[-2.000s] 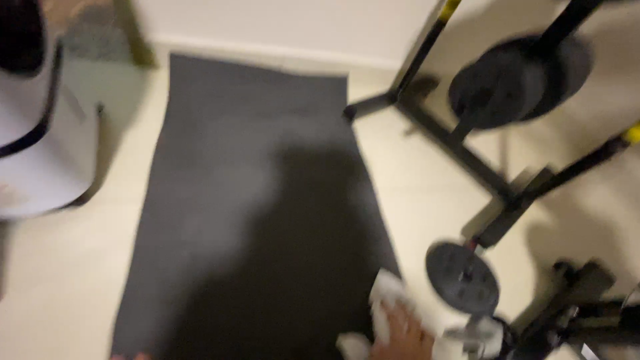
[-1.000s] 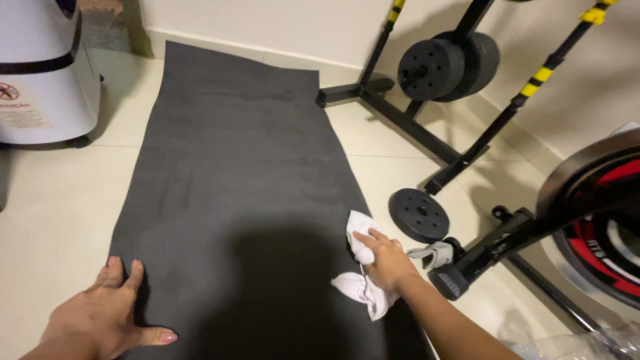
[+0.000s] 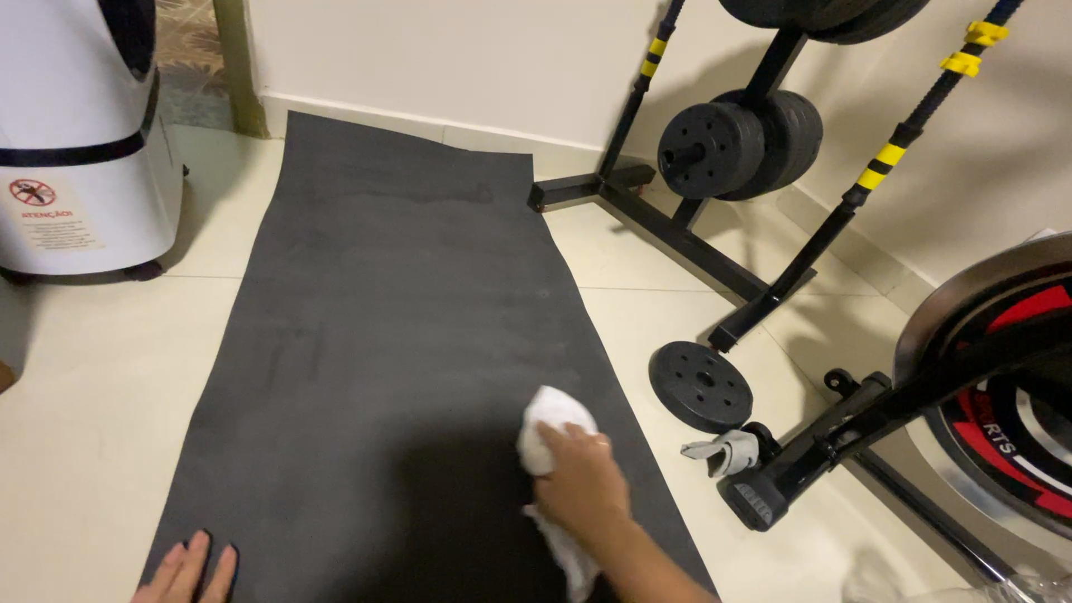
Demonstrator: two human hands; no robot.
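A dark grey exercise mat point(image 3: 402, 318) lies on the tiled floor, its far edge near the wall's baseboard. My right hand point(image 3: 582, 481) grips a white cloth point(image 3: 557, 419) against the right part of the mat; one end of the cloth trails toward me under the wrist. My left hand point(image 3: 191, 574) rests on the near left edge of the mat with its fingers apart and nothing in it, partly cut off by the bottom of the view. A dark shadow covers the near middle of the mat.
On the right are a black weight rack point(image 3: 687, 243) holding weight plates point(image 3: 712, 151), a loose plate point(image 3: 702, 385) on the floor, a grey strap point(image 3: 727, 454) and an exercise bike's base point(image 3: 804, 461) with its flywheel point(image 3: 1005, 402). A white wheeled appliance point(image 3: 92, 209) stands at the left.
My right hand and the cloth have moved inward from the mat's right edge since one second ago. The cloth is more bunched under the fingers. My left hand remains at the mat's left edge.
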